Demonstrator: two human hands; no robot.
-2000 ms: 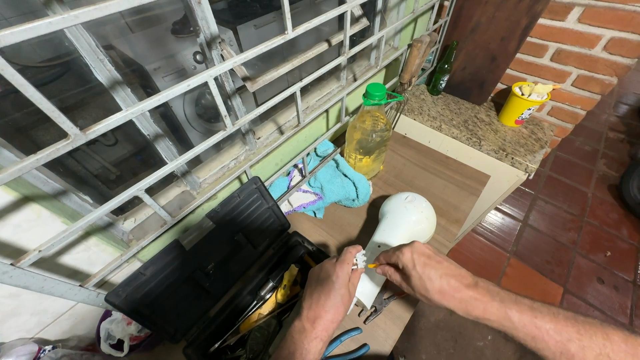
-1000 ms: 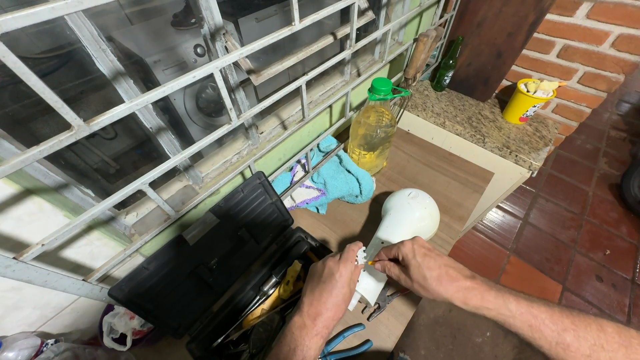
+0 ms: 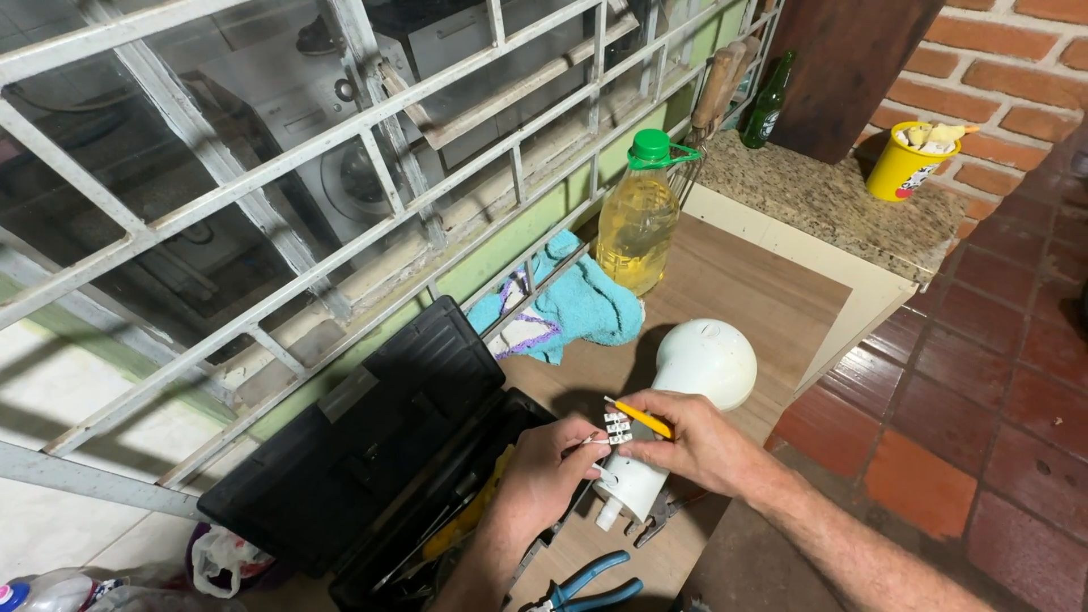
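My left hand (image 3: 548, 476) pinches a thin white wire (image 3: 597, 441) at the left side of a white screw terminal block (image 3: 618, 427). With a yellow-handled screwdriver (image 3: 646, 419) in its grip, my right hand (image 3: 697, 442) also has its fingers at the block's right side; the tool's tip points up and left. Beneath the hands lies a white lamp-like fixture (image 3: 707, 361) with a round head and a tubular neck. A second white wire runs by the neck. Just below the neck rest pliers with dark jaws (image 3: 659, 516), and blue-handled pliers (image 3: 591, 585) lie nearer me.
An open black toolbox (image 3: 365, 433) with tools stands at left. Behind are a turquoise cloth (image 3: 586, 297) and a green-capped bottle of yellow liquid (image 3: 639, 225). A granite ledge (image 3: 816, 195) holds a yellow tub (image 3: 911, 166) and a green bottle (image 3: 767, 102). White window bars (image 3: 323, 272) run alongside.
The terminal block and my right hand's screwdriver are now in fuller view above the fixture's neck. The screwdriver tip stands off the block's top, and my left fingers hold a wire beside it.
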